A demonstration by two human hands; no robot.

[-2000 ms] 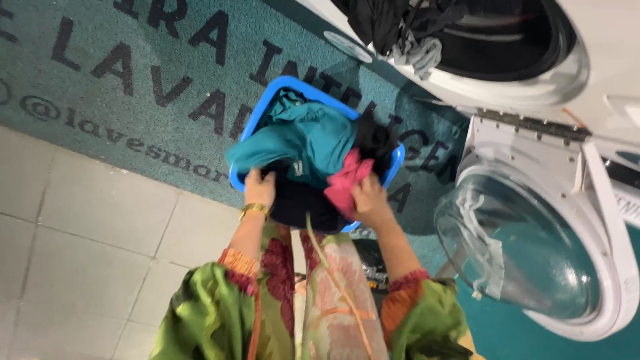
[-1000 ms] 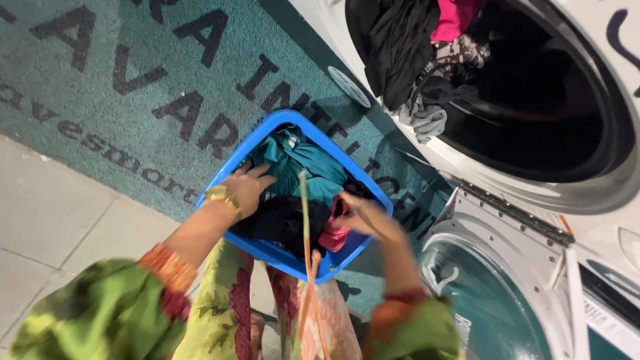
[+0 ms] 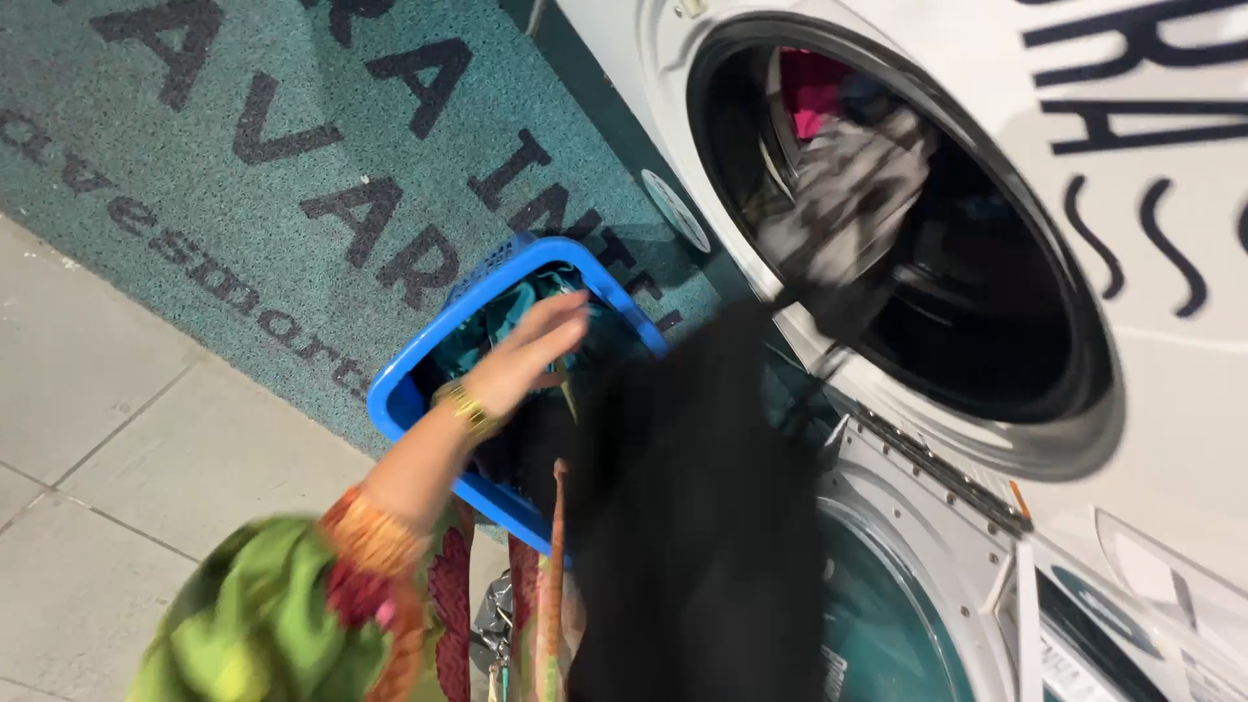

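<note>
My left hand (image 3: 531, 353), with a gold-coloured bracelet at the wrist, is over the blue plastic laundry basket (image 3: 507, 505), its fingers slightly apart above teal cloth (image 3: 507, 310). A large black garment (image 3: 697, 507), blurred, hangs between the basket and the round opening of a front-loading machine, covering the basket's right side. My right hand is hidden, so its hold cannot be seen. Inside the machine's drum (image 3: 985, 292) lie a patterned grey cloth (image 3: 858, 195) and a bright pink cloth (image 3: 811, 93).
The machine's round door (image 3: 887, 595) stands open on its hinge at lower right. A teal mat (image 3: 322, 224) with dark lettering lies under the basket, beside grey floor tiles (image 3: 127, 468). A dark plastic bag (image 3: 495, 619) is below the basket.
The black garment has come between basket and machine, where both hands were in the basket before. The black cloth that hung from the drum's left edge no longer shows there. The view has shifted towards the machine.
</note>
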